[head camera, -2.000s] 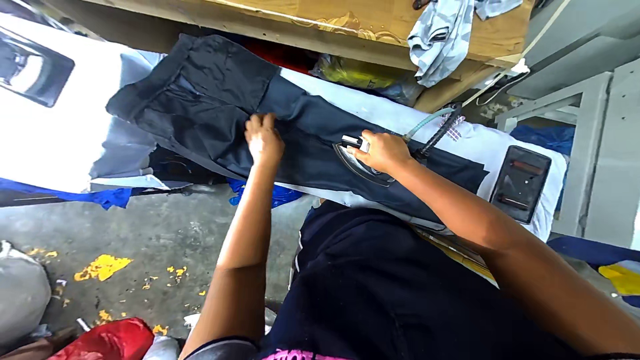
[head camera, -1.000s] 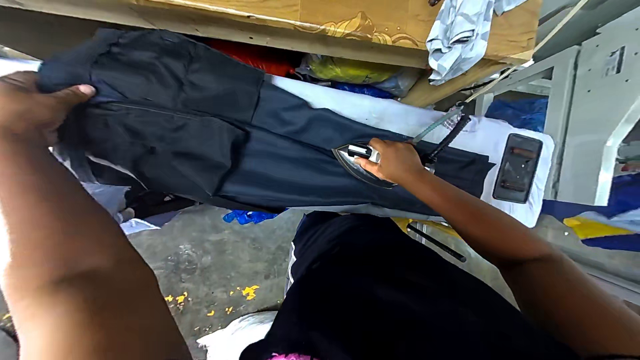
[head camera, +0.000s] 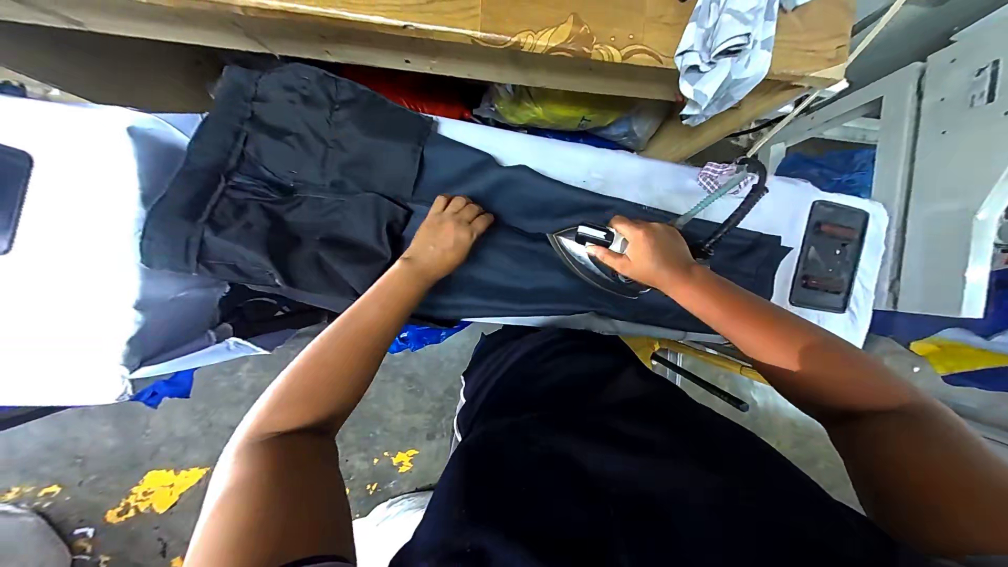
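Dark trousers (head camera: 512, 276) lie lengthwise along a white-covered ironing board (head camera: 567, 153), inside out at the waist end on the left, where black pocket lining shows. With my right hand (head camera: 650, 250) I grip the handle of a steam iron (head camera: 594, 264), whose soleplate rests on the trouser leg; its hose and dark cord run up behind my hand. My left hand (head camera: 449, 236) lies on the upper leg beside the lining's edge, left of the iron. Its fingers are bent on the cloth, and whether they pinch it cannot be told.
Beyond the board stands a wooden table (head camera: 441, 27) with a grey-and-white cloth (head camera: 724, 59) hanging over its edge and plastic bags (head camera: 551, 106) beneath. A dark iron rest (head camera: 831, 256) lies at the board's right end. Another white padded surface (head camera: 63, 315) is at the left.
My left hand has moved right, from the trousers' waist end onto the upper leg. The waist end lies flatter on the board. My right hand is still on the iron.
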